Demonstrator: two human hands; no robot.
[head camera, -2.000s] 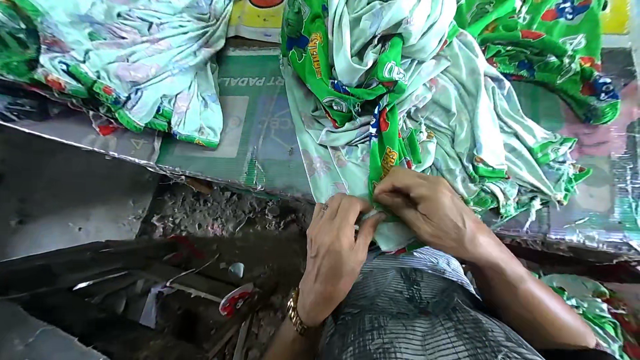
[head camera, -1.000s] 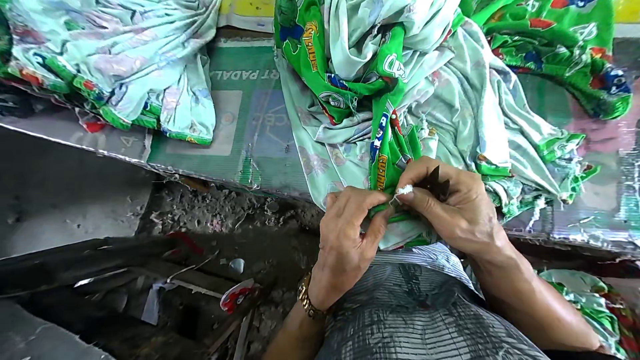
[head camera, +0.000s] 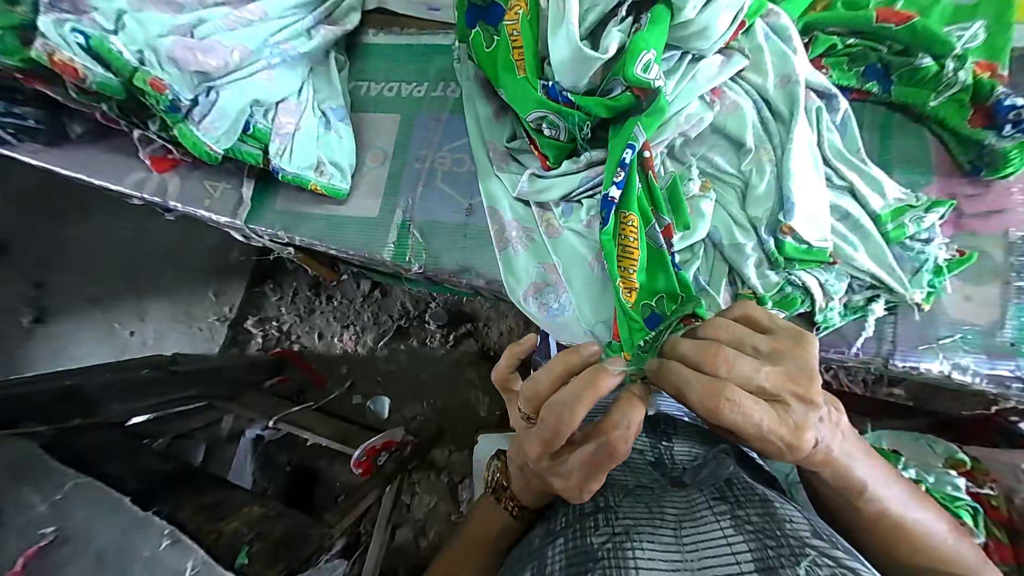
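Note:
Both hands meet over my lap at the near edge of the table. My left hand (head camera: 564, 424), with a ring and a gold-coloured watch, pinches the lower end of a green printed fabric strip (head camera: 628, 240). From the other side my right hand (head camera: 744, 376) grips the same gathered end, its fingertips close to the left ones. Loose threads show between the fingers. The strip runs up into a heap of pale green printed fabric (head camera: 744, 144) with green edging. Whether a small tool is inside the right hand cannot be seen.
A plastic board with printing (head camera: 424, 184) covers the tabletop. More pale green fabric (head camera: 216, 72) lies at the left, and green printed fabric (head camera: 920, 72) at the upper right. Wood pieces and scraps (head camera: 320, 432) litter the ground below. Another fabric pile (head camera: 936, 472) is at lower right.
The white bit and dark pointed object seen at my right hand one second ago no longer show. My fingers now hold a gathered green fabric end.

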